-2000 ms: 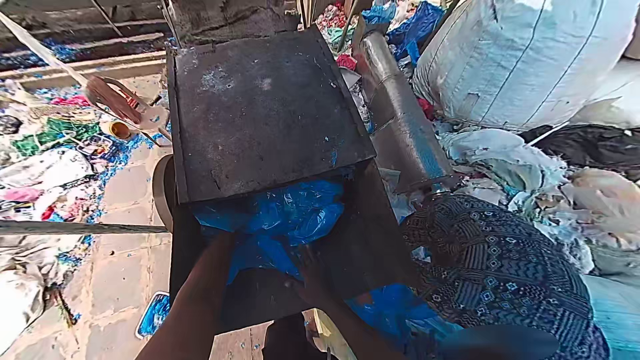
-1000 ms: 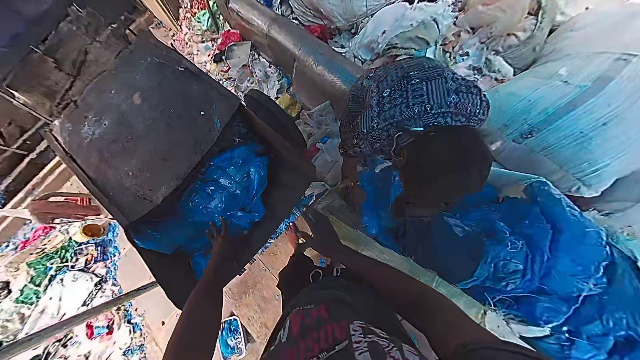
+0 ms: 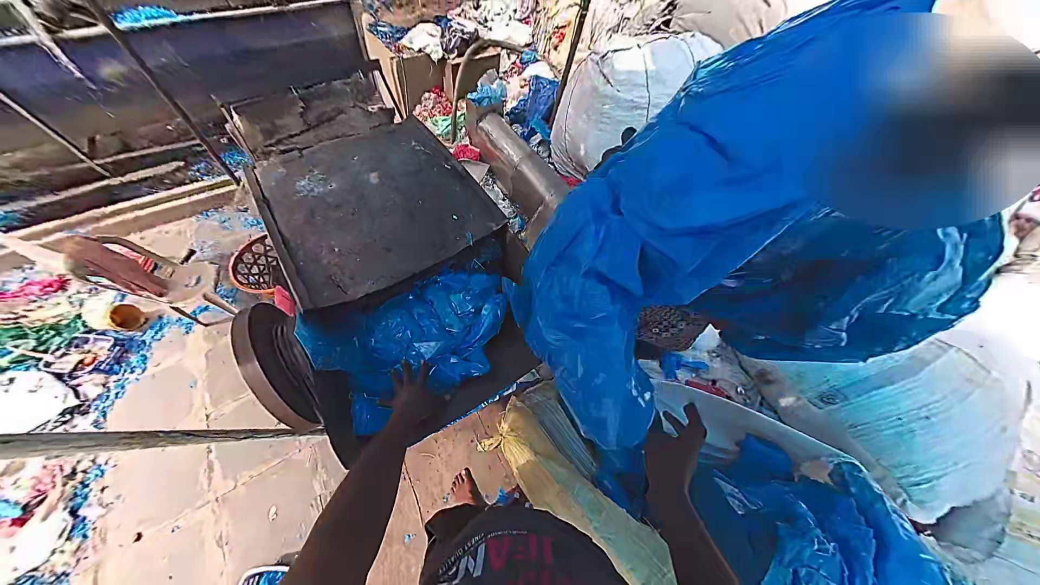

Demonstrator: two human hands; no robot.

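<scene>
My left hand rests with spread fingers against blue plastic film in the mouth of a dark metal machine hopper. At the right, my right hand is raised with fingers apart, beside a large blue plastic sheet that hangs down from a person bent over it. Whether that hand touches the sheet I cannot tell. More blue film lies in an open woven sack beside my right forearm.
A round metal wheel stands at the hopper's left side. Beyond are a plastic chair, an orange basket and a metal cylinder. Stuffed white sacks and plastic scraps surround the machine.
My right hand has moved from the hopper to the right, while my left stays at the film there. The co-worker, bent low one second ago, now appears higher with the large blue sheet.
</scene>
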